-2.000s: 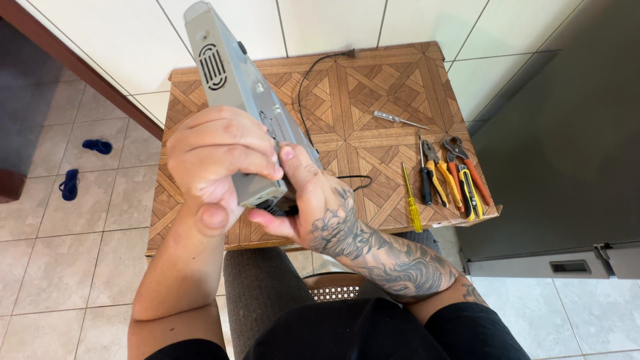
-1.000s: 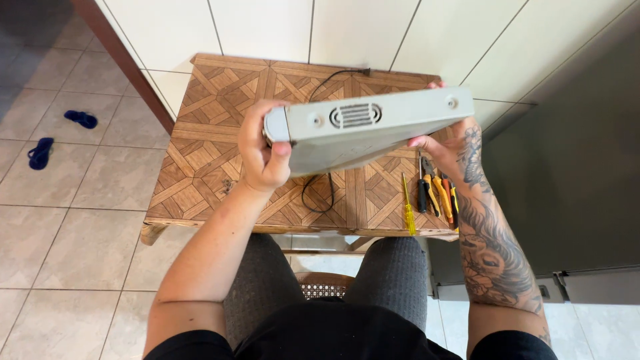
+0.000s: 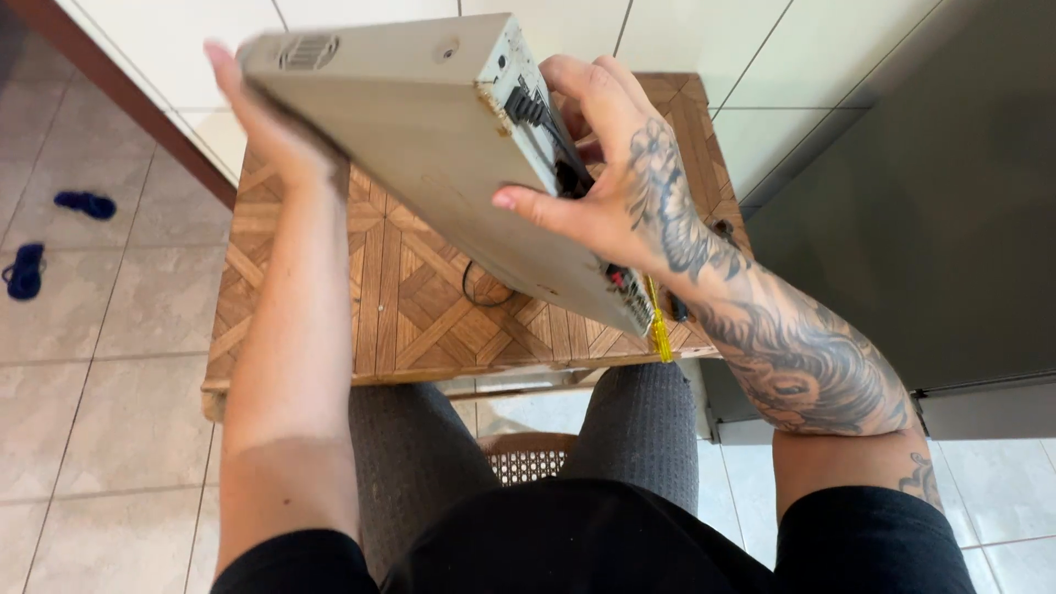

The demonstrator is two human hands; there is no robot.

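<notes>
A flat, light grey metal-cased electronic device [image 3: 429,157] is tilted up above the table, held between both hands. My left hand [image 3: 276,124] supports its left end near an oval vent, palm against the case and thumb raised. My right hand [image 3: 602,157] grips the edge with the rear panel, thumb on the broad face and fingers on the far side. That panel shows rust marks, a black cord fitting [image 3: 525,107] and a red connector [image 3: 616,277]. A yellow-handled screwdriver [image 3: 662,334] lies partly hidden beyond the device's lower corner.
The wood-patterned table [image 3: 289,322] stands against a tiled wall. On it a thin black cable [image 3: 483,289] loops below the device. Other tools are mostly hidden behind my right forearm. Blue flip-flops [image 3: 25,271] lie on the floor at left; a dark appliance [image 3: 899,223] stands at right.
The device has turned from lying roughly across the view to a slant, with its rear panel now showing on the right. Both hands have moved with it and still hold it.
</notes>
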